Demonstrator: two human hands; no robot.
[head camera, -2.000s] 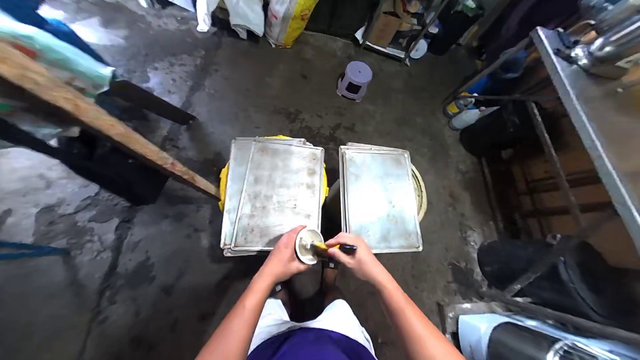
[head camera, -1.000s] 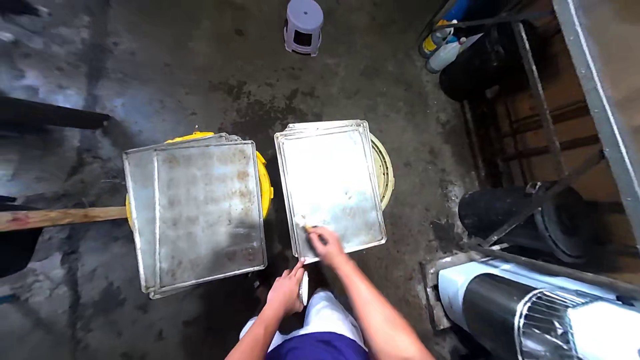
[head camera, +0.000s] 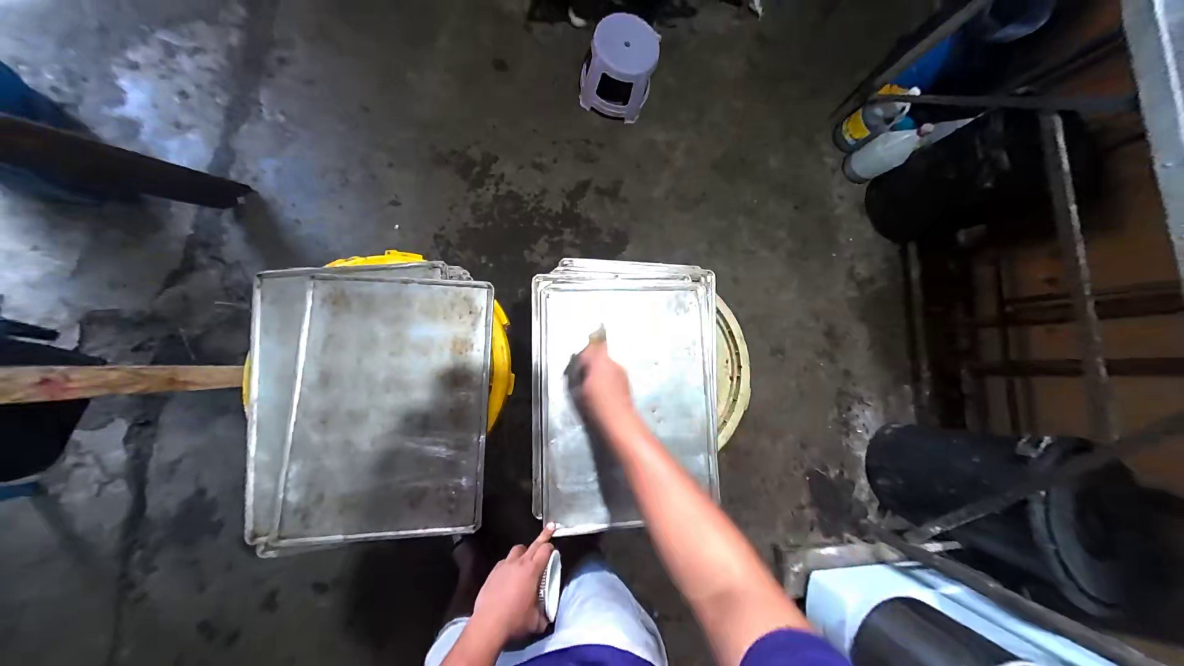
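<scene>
My right hand (head camera: 601, 377) grips a brush (head camera: 598, 335) with its tip on the upper left part of a metal baking tray (head camera: 647, 435). This tray tops a stack resting on a pale round container (head camera: 735, 370). Below the tray's near left corner, my left hand (head camera: 518, 583) holds a small white cup (head camera: 551, 586), tilted on its side, with a finger reaching to the tray's edge. To the left, another stack of metal trays (head camera: 379, 407) sits on a yellow round container (head camera: 502, 365). The cup's contents are hidden.
A light purple stool (head camera: 624, 60) stands on the floor beyond the trays. A wooden plank (head camera: 120, 382) reaches the left container. At right are a metal rack frame (head camera: 1073, 250), plastic bottles (head camera: 883, 153) and dark cylindrical containers (head camera: 980, 472). A dark beam (head camera: 120, 162) juts in at upper left.
My right hand has moved from the cup, where it was two seconds ago, onto the right tray and then farther up it. My left hand keeps the cup near the tray's lower corner. The view has shifted.
</scene>
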